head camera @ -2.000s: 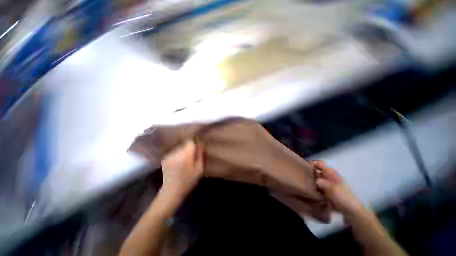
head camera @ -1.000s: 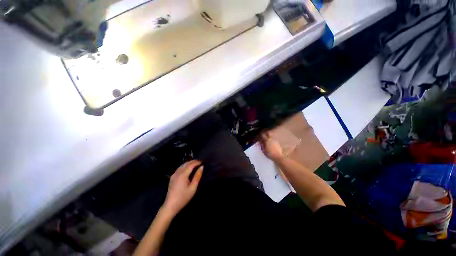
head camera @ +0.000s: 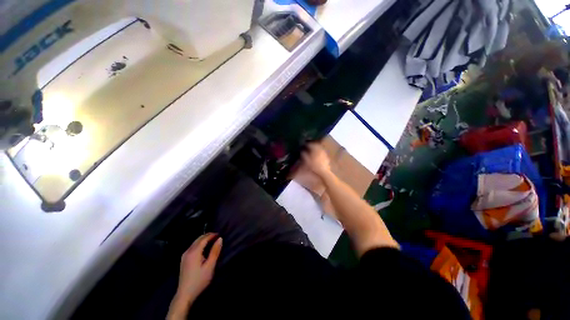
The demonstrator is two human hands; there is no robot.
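Brown cloth (head camera: 351, 167) lies flat on a white board (head camera: 312, 219) low beside my lap, below the table edge. My right hand (head camera: 316, 164) is over the near part of the cloth, blurred; whether its fingers grip the cloth cannot be told. My left hand (head camera: 199, 265) rests at my dark-clothed thigh, fingers slightly apart, holding nothing. The white sewing machine (head camera: 206, 22) with blue "JACK" lettering stands on the table at upper left, its bed lit brightly near the needle area, with no cloth on it.
The white table's edge (head camera: 187, 164) runs diagonally between the machine and my lap. Grey cloth pieces (head camera: 453, 37) are heaped at the board's far end. Blue (head camera: 447, 194) and orange-white bags (head camera: 507, 201) and scraps lie on the green floor at right.
My hands have let the brown cloth leave the table edge; it now lies on the low board. Since one second ago the view has swung right, and my right hand has moved slightly along the cloth.
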